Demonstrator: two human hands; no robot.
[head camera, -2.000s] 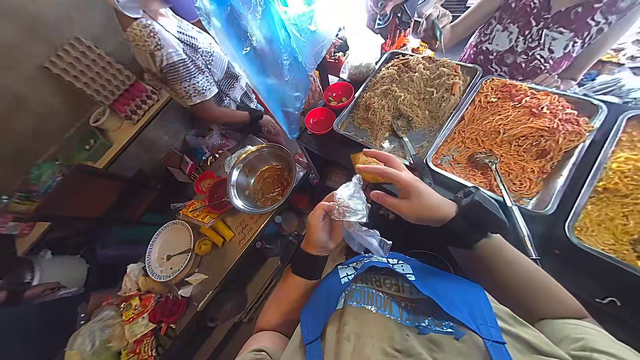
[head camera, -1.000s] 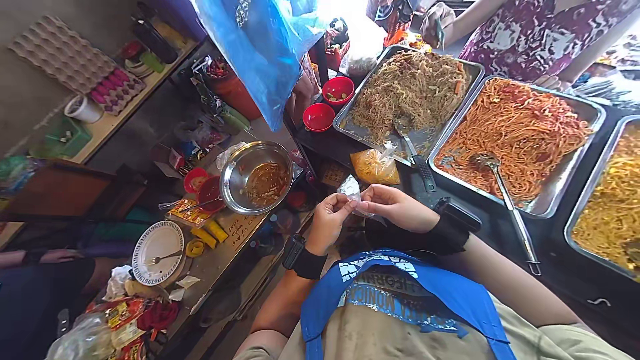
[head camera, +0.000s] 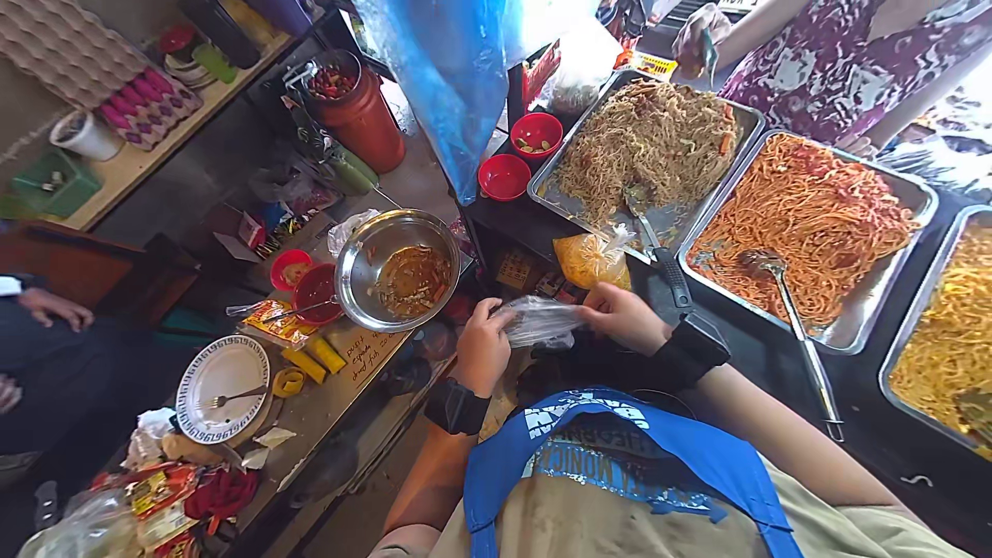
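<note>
A clear plastic bag (head camera: 541, 322) stretches between my two hands in front of the blue apron. My left hand (head camera: 482, 349) grips its left end, and my right hand (head camera: 626, 318) pinches the right end. Just above my right hand, a knotted clear bag of yellow-orange food (head camera: 593, 260) rests beside the metal tray of thin brown noodles (head camera: 651, 147). Tongs or a server with a black handle (head camera: 671, 277) lie on that tray's edge. To the right, a tray of red-orange spaghetti (head camera: 814, 232) holds a metal serving spoon (head camera: 798, 325). A steel bowl (head camera: 399, 271) with sauce stands left of my hands.
Red bowls (head camera: 504, 177) sit by the noodle tray. A tray of yellow noodles (head camera: 949, 333) is at far right. A blue plastic sheet (head camera: 457, 93) hangs ahead. A plate with a fork (head camera: 223, 387) lies left. One person in a patterned top (head camera: 837, 70) stands across; another person's hand (head camera: 58, 308) is at far left.
The bag of yellow-orange food was at my right hand two seconds ago and now rests by the noodle tray. My hands have moved apart, with a clear bag stretched between them.
</note>
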